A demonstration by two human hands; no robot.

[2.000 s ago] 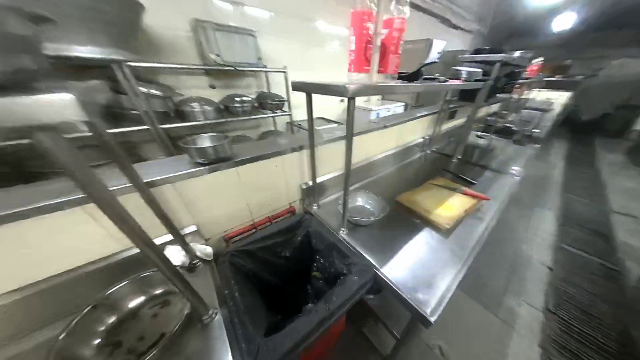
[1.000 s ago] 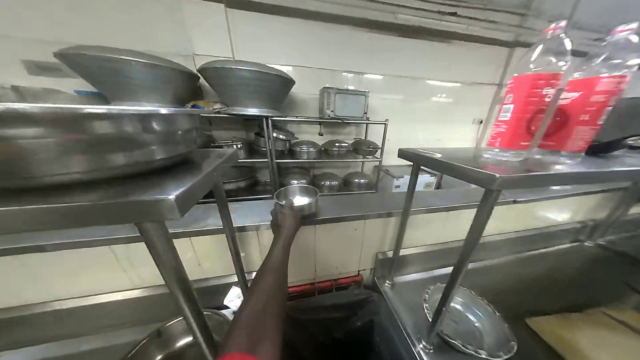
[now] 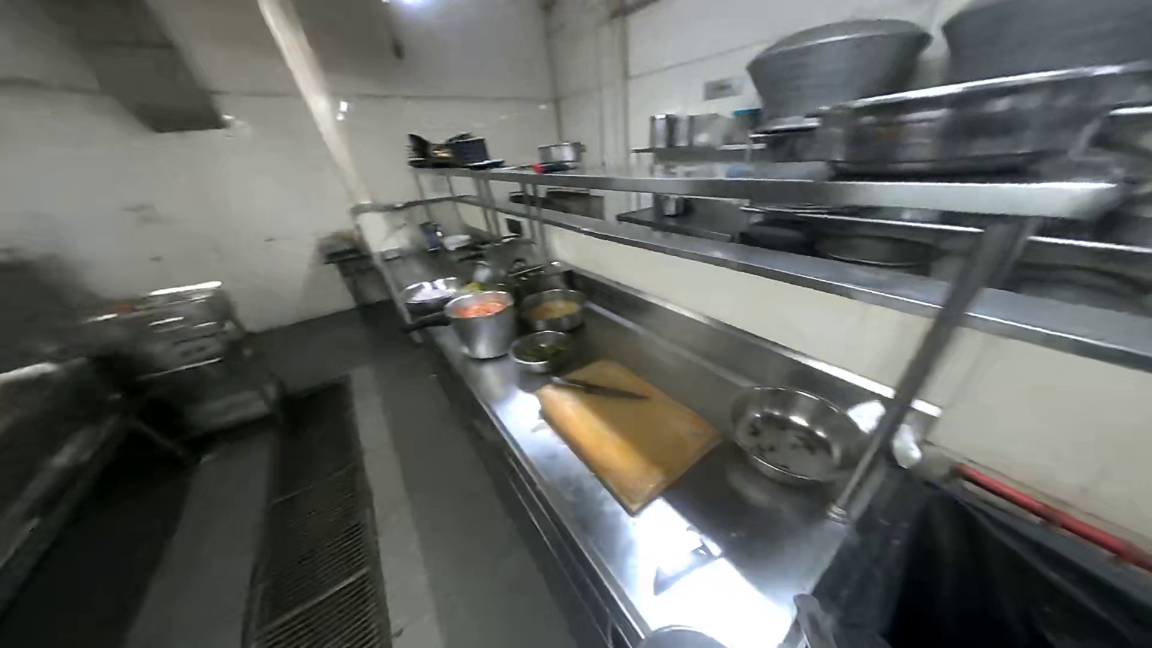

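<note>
Neither of my hands can be made out. A wooden cutting board (image 3: pixel 630 432) lies on the steel counter, with a knife (image 3: pixel 598 388) across its far part. Right of the board is a steel bowl (image 3: pixel 796 436) with dark bits inside. Beyond the board stand a pot of chopped orange-red food (image 3: pixel 481 324), a small bowl of green pieces (image 3: pixel 540 351) and a pan of yellowish food (image 3: pixel 554 310). At the bottom edge a rounded grey thing (image 3: pixel 681 637) is cut off and blurred; I cannot tell what it is.
A steel shelf (image 3: pixel 684 184) on slanting posts runs above the counter and carries large metal vessels. A black-lined bin (image 3: pixel 999 576) is at lower right, beside a red bar (image 3: pixel 1053 513). A floor grate (image 3: pixel 315 531) runs along the aisle at left.
The view has swung far to the left. One second ago a hand held a small steel pot at the wall ledge; hand and pot are no longer recognisable in view.
</note>
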